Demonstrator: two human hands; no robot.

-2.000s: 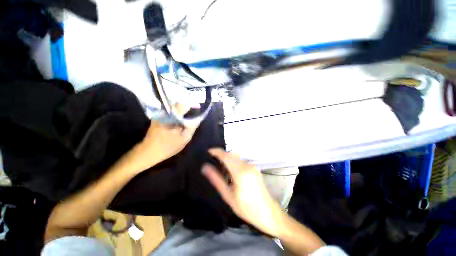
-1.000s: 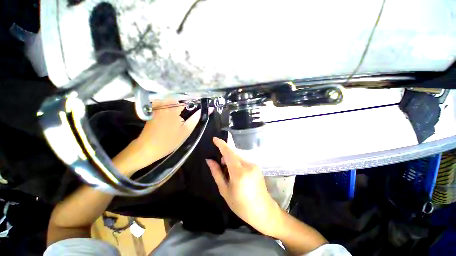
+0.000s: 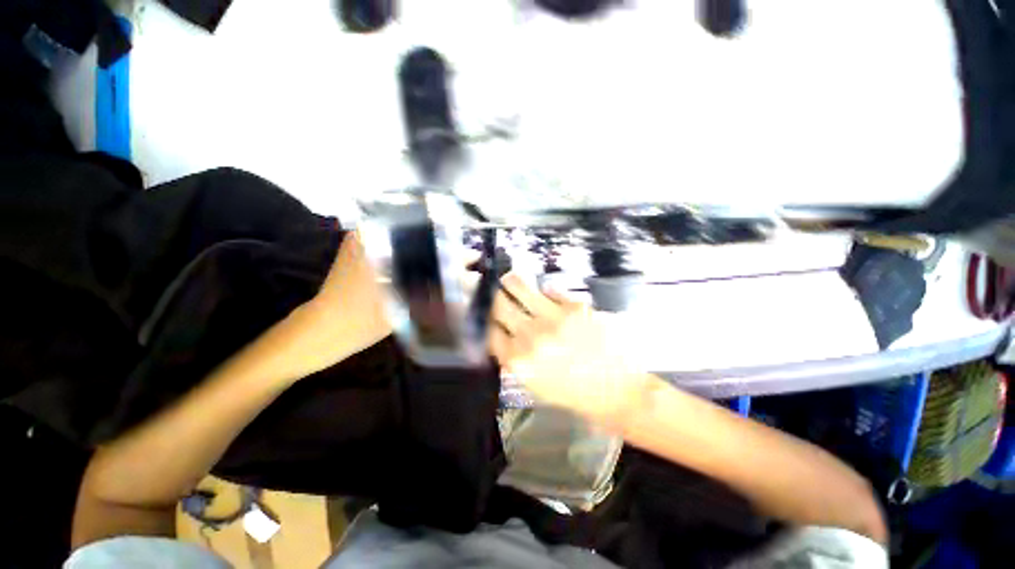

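A large black garment piece covers the lap and runs up under the sewing machine head. My left hand lies on the cloth left of the needle area, its fingertips hidden behind the blurred shiny metal guard. My right hand is at the cloth's right edge, close to the needle area, with its fingers bent against the edge. Blur hides whether they pinch it. The white machine head fills the upper view. The presser foot and needle cannot be made out clearly.
A dark thread crosses the white table to a dark grey scrap at right. Dark red scissors handles lie at the right edge. A blue basket stands below right, cardboard below left.
My right hand has moved up and its fingers have gone from apart over the cloth to its edge by the needle. The view has shifted, so the machine head looms less than one second ago.
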